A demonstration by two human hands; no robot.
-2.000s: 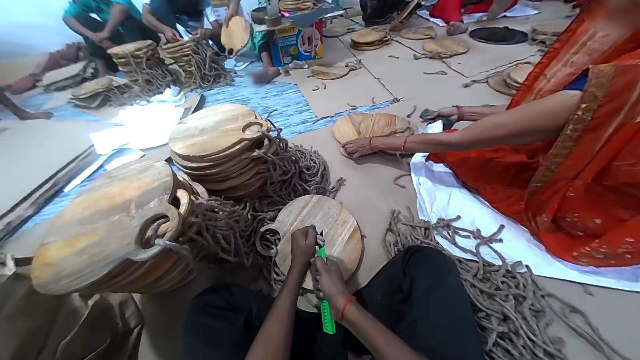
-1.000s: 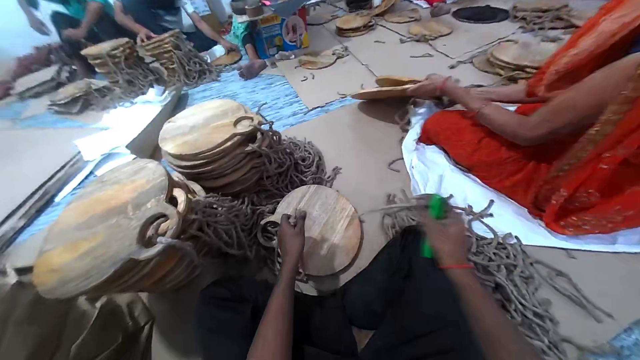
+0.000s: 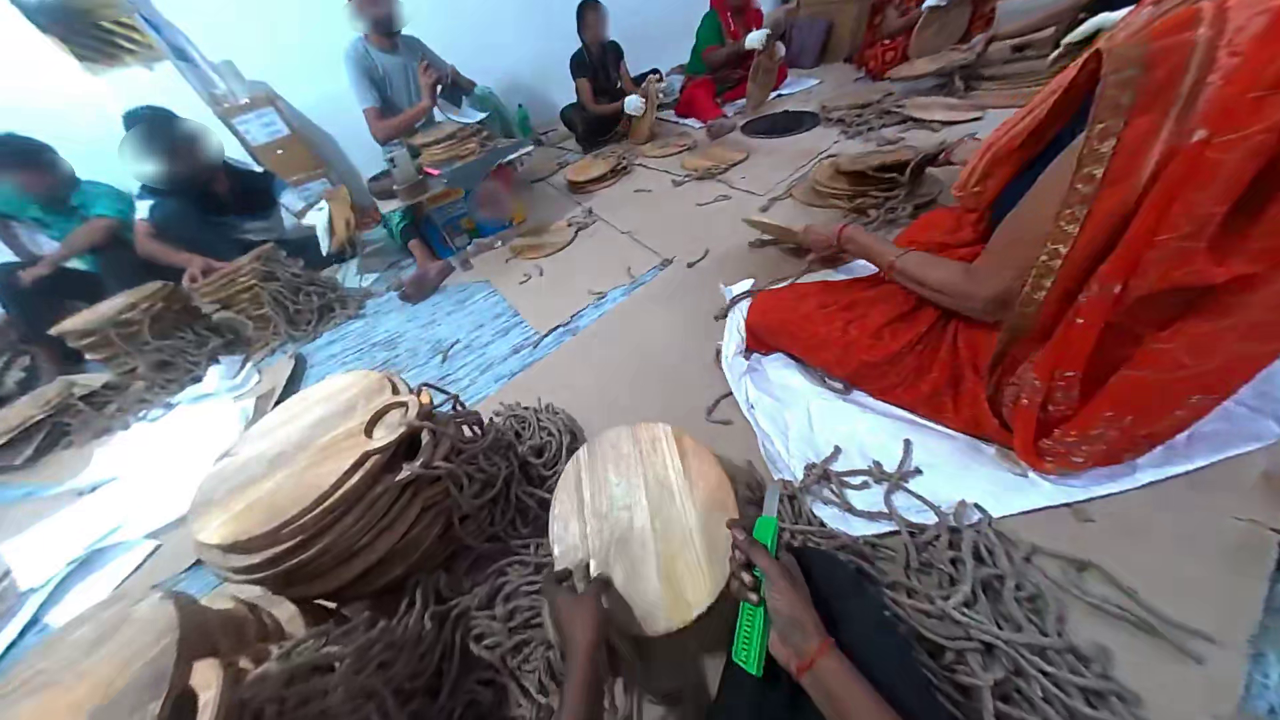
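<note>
A round wooden board is raised over my lap, its pale striped face toward me. My left hand grips its lower left edge. In my right hand is a green utility knife with its blade out, pointing up beside the board's right edge; the fingers of that hand are at the board's edge. To the left stands a stack of round wooden boards with ring-shaped handles and brown cords tied on. A heap of loose cords lies right of my knee.
A person in red sits at the right on a white cloth, holding a board. Another board stack is at the lower left. Several people sit farther back among boards and cords. A blue striped mat lies beyond the near stack.
The board has been lifted from where it lay before me. The green knife, held out over the cords a second ago, is now beside the board. The view has tilted up.
</note>
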